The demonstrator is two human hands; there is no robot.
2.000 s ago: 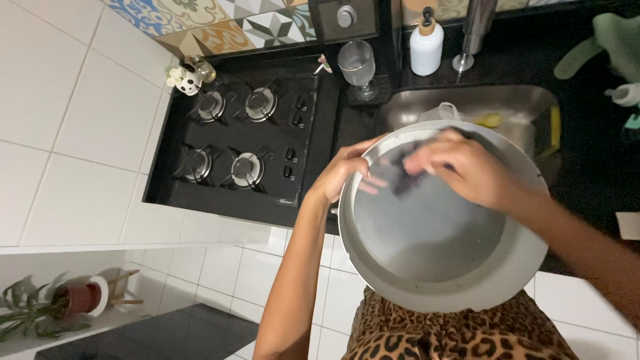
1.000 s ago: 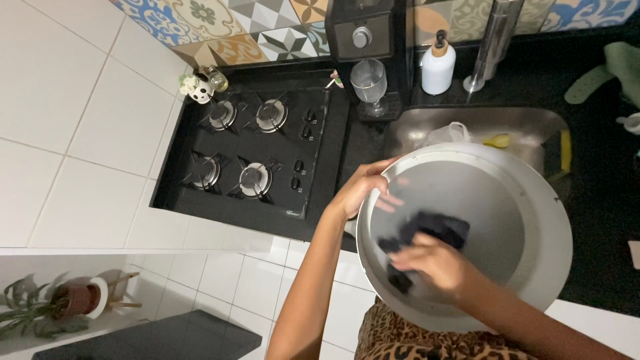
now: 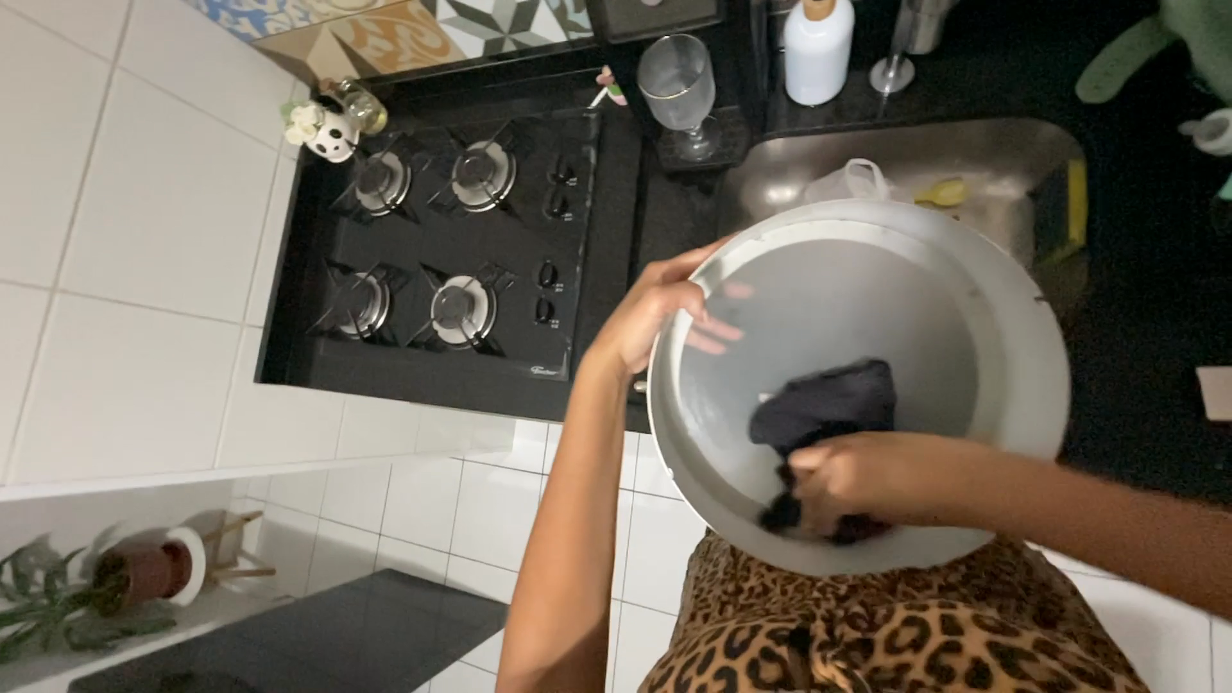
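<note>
A large round light-grey metal pan (image 3: 876, 298) is tilted in front of my body, its inside toward me, partly over the sink. At its left rim my left hand (image 3: 664, 313) grips the edge, thumb side on the rim, with the other fingers partly hidden; their reflection shows on the metal. Inside the pan, near the lower edge, my right hand (image 3: 847, 481) holds a bunched dark cloth (image 3: 837, 399) against the surface. Part of the cloth hangs below the fingers and is blurred.
Behind the pan is a steel sink (image 3: 1049, 144) with a yellow utensil (image 3: 943, 192) and a white plastic bag (image 3: 852, 180). A gas cooktop (image 3: 500, 241) lies at left. A glass goblet (image 3: 677, 87), a white bottle (image 3: 818, 53) and a faucet (image 3: 895, 67) stand behind.
My right hand and the dark cloth have moved from the upper part of the pan to its lower part. The left hand stays on the rim.
</note>
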